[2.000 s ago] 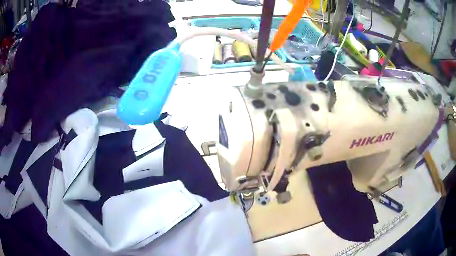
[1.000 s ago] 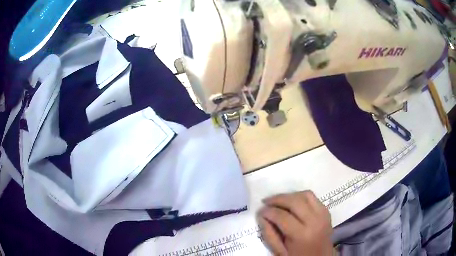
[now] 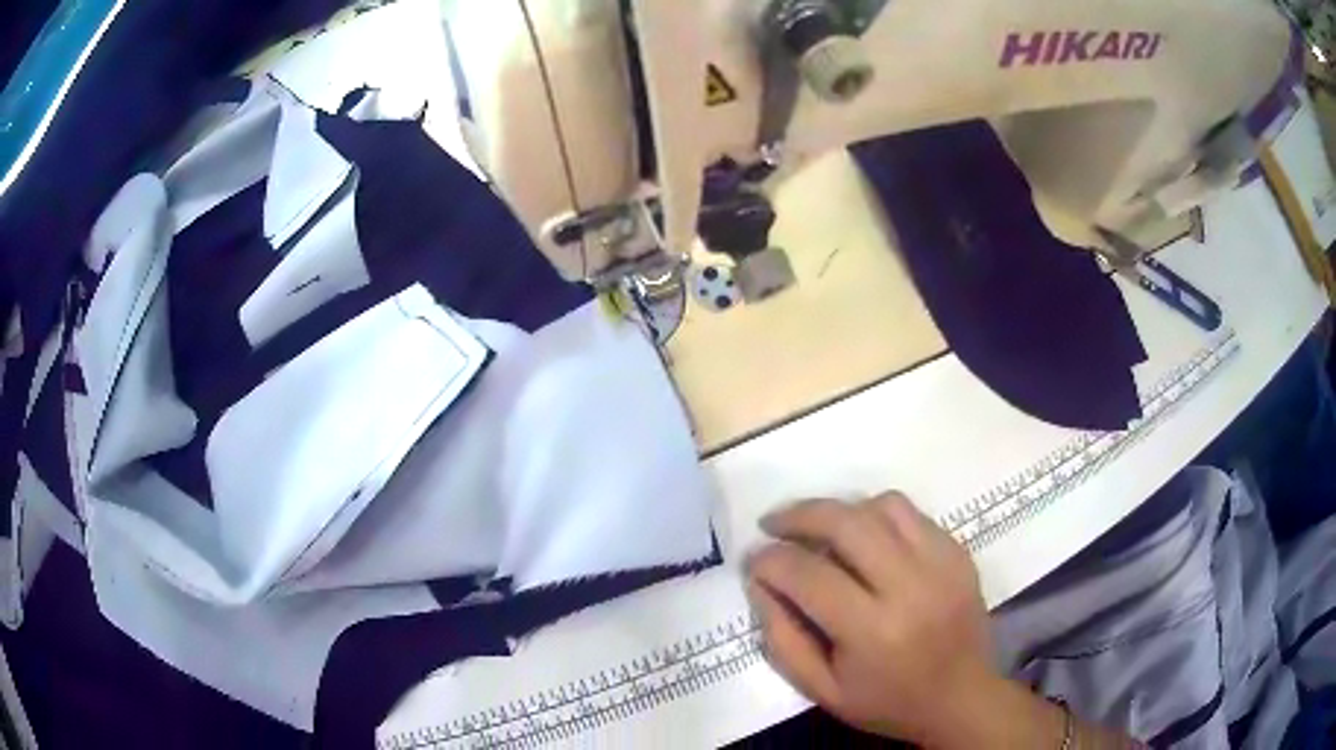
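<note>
A pale grey-lavender panel (image 3: 586,469) with dark seam lines lies left of the needle, its right edge beside the presser foot (image 3: 652,301). A navy-purple panel (image 3: 440,220) shows behind and below it. The cream sewing machine (image 3: 894,66) stands over its beige bed. My right hand (image 3: 887,623) is at the table's front edge, right of the pale panel and not touching it. Its fingers are bent and point left. I see nothing in them, but the palm side is hidden. My left hand is not in view.
A curved dark piece (image 3: 1011,279) lies under the machine arm. Snips (image 3: 1177,293) lie right of it. A printed ruler (image 3: 586,692) runs along the table's front edge. Grey cloth with dark stripes (image 3: 1136,630) is at the lower right. Part of a blue device (image 3: 66,81) shows at the upper left.
My right hand has come into view at the table edge since the first frame. The view has tilted down and closer to the machine. The panels look unmoved on the table.
</note>
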